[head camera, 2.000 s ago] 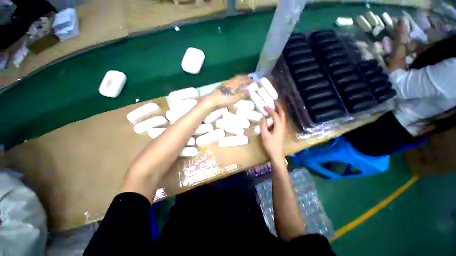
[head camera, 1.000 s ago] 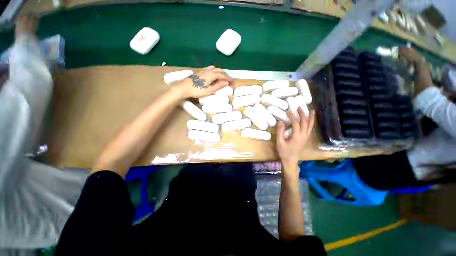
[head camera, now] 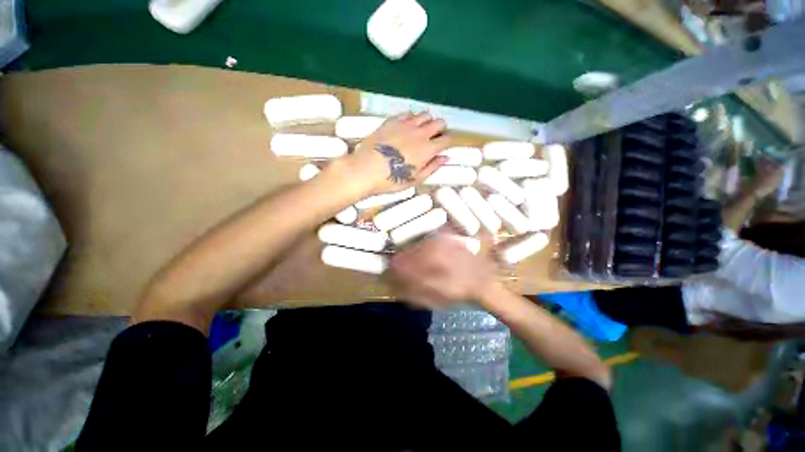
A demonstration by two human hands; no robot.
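Note:
Many white charging cases [head camera: 352, 237] stand on edge on the brown bench [head camera: 159, 132], most as narrow pill shapes. My left hand [head camera: 402, 152], with a dark mark on its back, lies palm down over the cases at the back middle. Its fingers point right; what is under the palm is hidden. My right hand [head camera: 441, 269] is blurred at the front edge of the group, beside the lower cases. A small white end shows at its fingers, but I cannot tell if it is held.
The green conveyor belt [head camera: 291, 40] runs behind, with a few white cases [head camera: 397, 26] on it. A slanted metal upright [head camera: 653, 88] and stacked black trays [head camera: 653, 203] stand at the right. Clear blister trays [head camera: 472, 353] lie below the bench. A person's sleeve [head camera: 750, 282] is at right.
My right hand has moved left from the right-hand cases to the front middle. My left hand sits slightly further right among the cases. The view has shifted, and the neighbour's arm at left is out of view.

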